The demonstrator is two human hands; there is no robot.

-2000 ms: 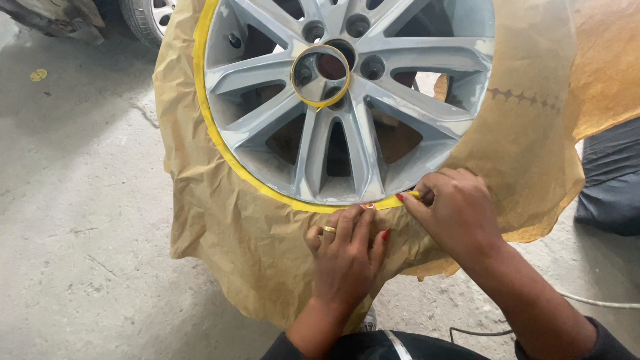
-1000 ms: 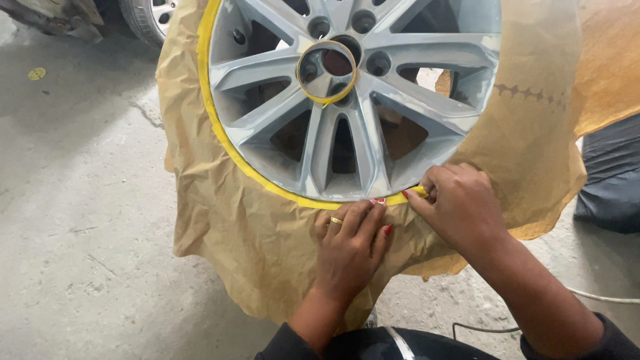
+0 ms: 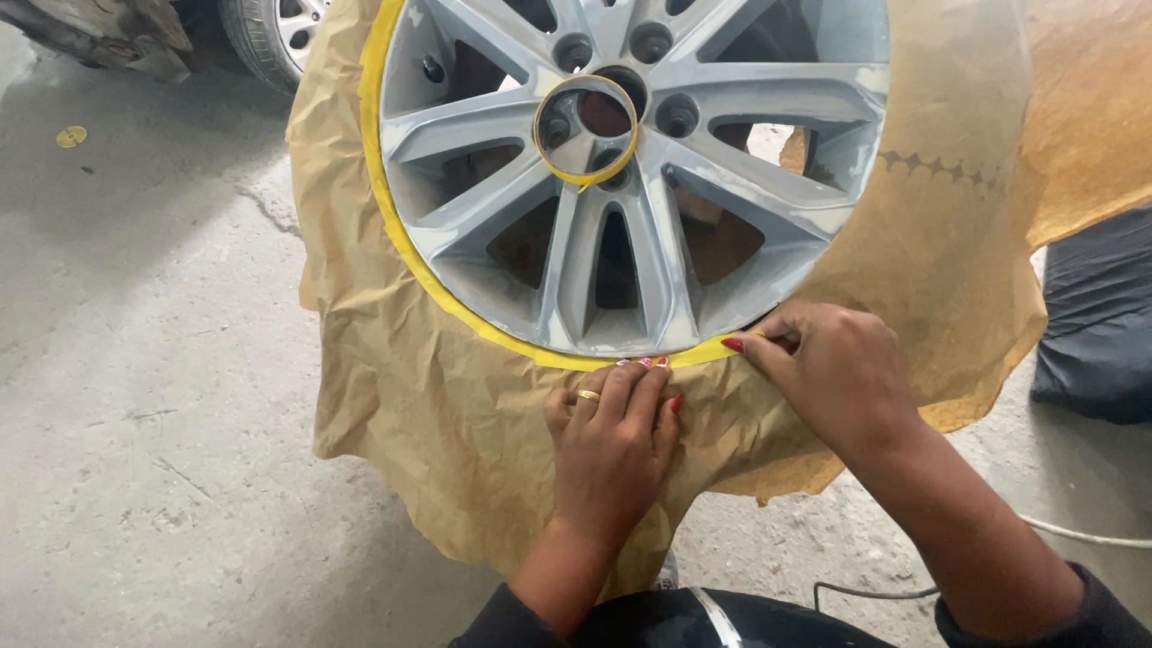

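A grey alloy wheel point(image 3: 621, 207) with sanded patches lies face up. Brown masking paper point(image 3: 432, 396) spreads around it, and yellow masking tape point(image 3: 409, 256) follows the rim along the left and bottom. My left hand point(image 3: 616, 432) rests on the paper below the wheel, its fingertips pressing on the tape. To its right, my right hand point(image 3: 828, 369) pinches the tape strip between thumb and forefinger at the lower right of the rim. A nearly used-up roll of yellow tape point(image 3: 587, 130) sits over the hub. Whatever supports the wheel is hidden.
Concrete floor point(image 3: 162, 378) surrounds the work. A car wheel point(image 3: 279, 36) stands at the upper left, near a small yellow disc point(image 3: 71, 137) on the floor. Dark fabric point(image 3: 1098, 315) and more brown paper point(image 3: 1089, 108) are at the right. A pale cable point(image 3: 1089, 537) crosses the lower right.
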